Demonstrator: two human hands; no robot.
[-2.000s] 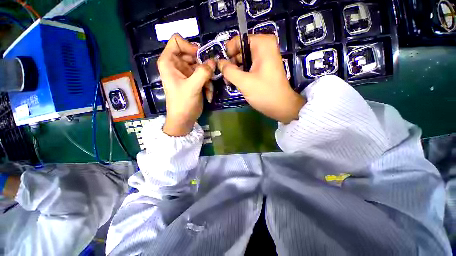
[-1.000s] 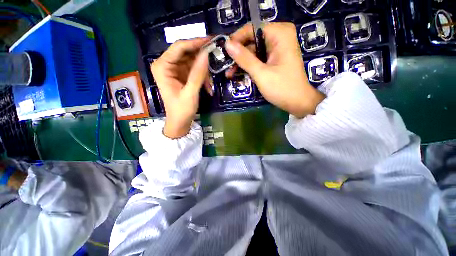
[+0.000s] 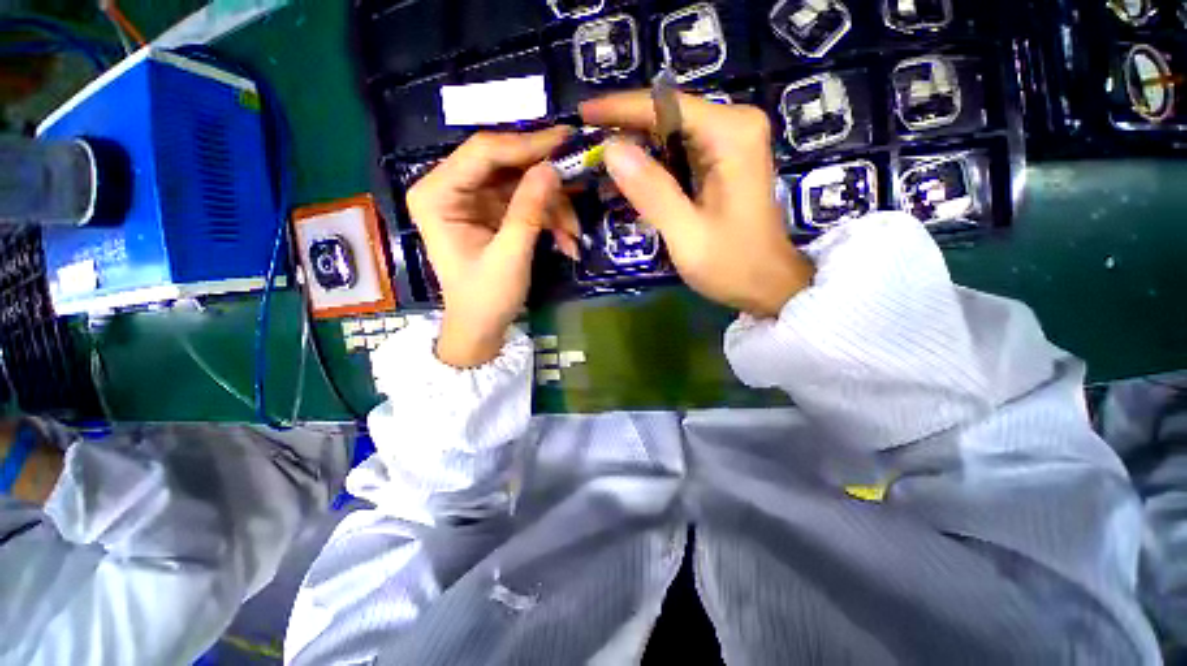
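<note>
My left hand (image 3: pixel 488 241) and my right hand (image 3: pixel 709 195) hold a watch housing (image 3: pixel 579 160) between their fingertips above the black blister tray. The housing is tilted nearly edge-on, with a white and yellow part showing. The tweezers (image 3: pixel 668 107) stick up from my right hand, their lower part hidden by the fingers. The blister tray (image 3: pixel 406 89) holds several rounded-square housings in its pockets, one of them (image 3: pixel 630 238) just below my hands. White adhesive pads (image 3: pixel 560 358) lie in rows by my left sleeve, beside the yellow-green release liner (image 3: pixel 644 351).
A blue power unit (image 3: pixel 156 195) with a grey cylinder (image 3: pixel 52 180) stands at left. An orange-bordered fixture (image 3: pixel 344 260) sits beside it with cables. A second blister tray (image 3: pixel 1106 130) lies at far right. Another person's sleeve (image 3: pixel 156 501) shows at lower left.
The held housing has tilted from showing its open face to nearly edge-on. The tray and bench have shifted slightly right and down in view. Both hands still hold the housing.
</note>
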